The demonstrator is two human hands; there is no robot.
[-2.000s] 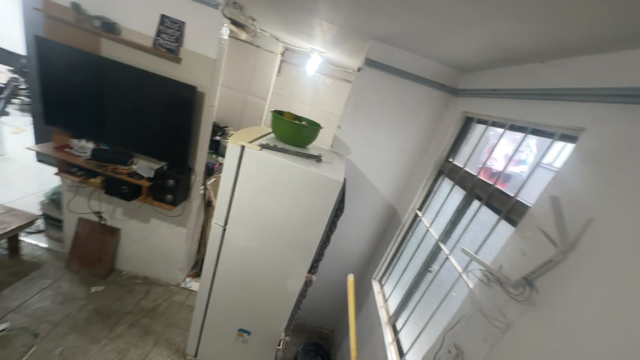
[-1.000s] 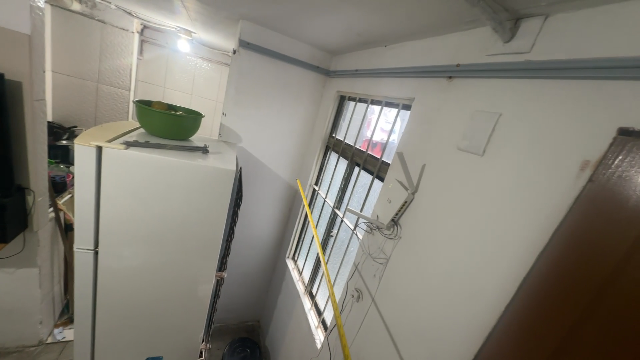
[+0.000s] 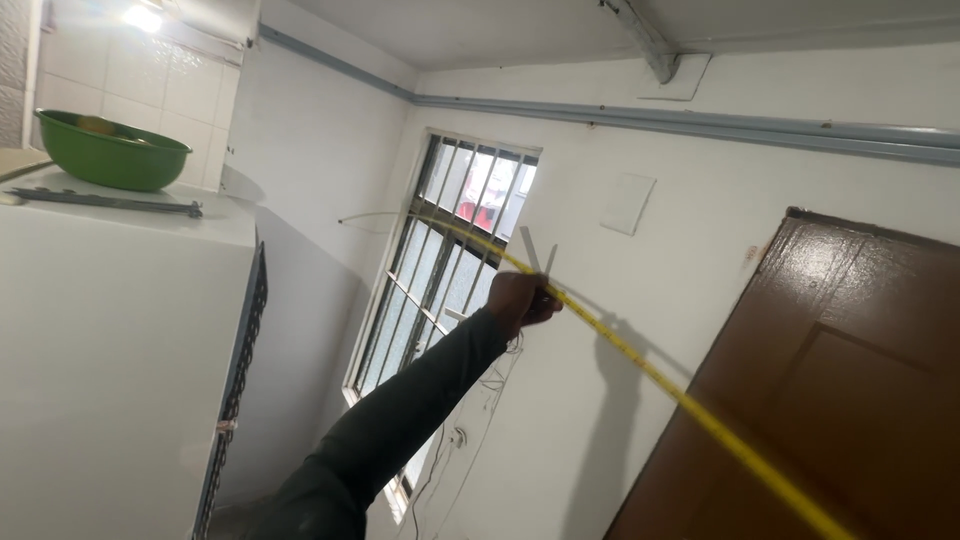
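Observation:
My left hand (image 3: 527, 300), on an outstretched arm in a dark sleeve, is closed around the yellow blade of a tape measure (image 3: 637, 360). Beyond the hand the blade arches to the upper left, its free end in the air in front of the white wall by the barred window (image 3: 442, 277). On the other side it runs down across the brown door to the bottom right edge of the view. The tape's case is out of sight, and so is my right hand.
A white refrigerator (image 3: 112, 337) stands at the left with a green plastic bowl (image 3: 112, 154) on top. Grey pipes (image 3: 675, 124) run along the upper wall. A white router's antennas and loose cables are behind the hand. A brown door (image 3: 817, 390) is at the right.
My left hand has come into view, gripping the tape blade. The blade, upright in front of the window a second ago, now slants across the view. The view has swung right.

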